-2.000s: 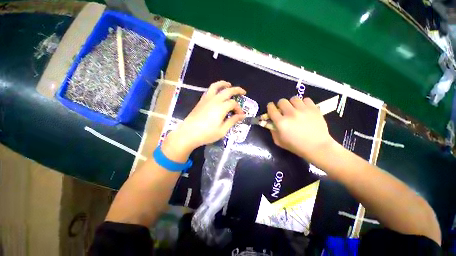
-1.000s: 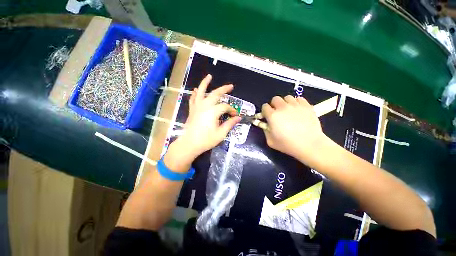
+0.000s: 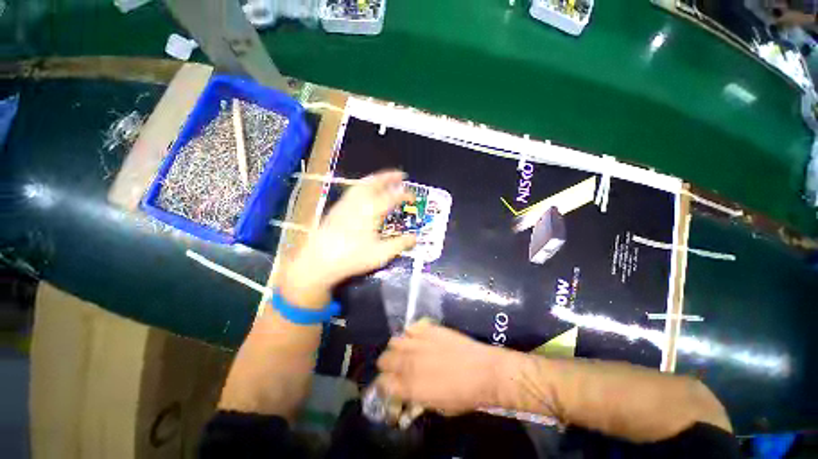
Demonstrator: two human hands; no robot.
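Note:
The white open housing with its green circuit board lies on the black printed mat. My left hand rests over the housing's left side, fingers bent at its edge; its fingertips are blurred. A white lead in clear plastic runs down from the housing. My right hand is at the lower part of this bagged lead, fingers curled. Crinkled plastic shows below its fingers. Whether it grips the bag or a tool cannot be told.
A blue bin of thin silvery bits, with a yellow stick on top, stands left of the mat. Beyond, the green conveyor carries white housings with boards. A cardboard box is at lower left.
My right hand has left the housing with its tool and moved down and left to the bagged lead. My left hand stays at the housing. Units have come into view on the conveyor.

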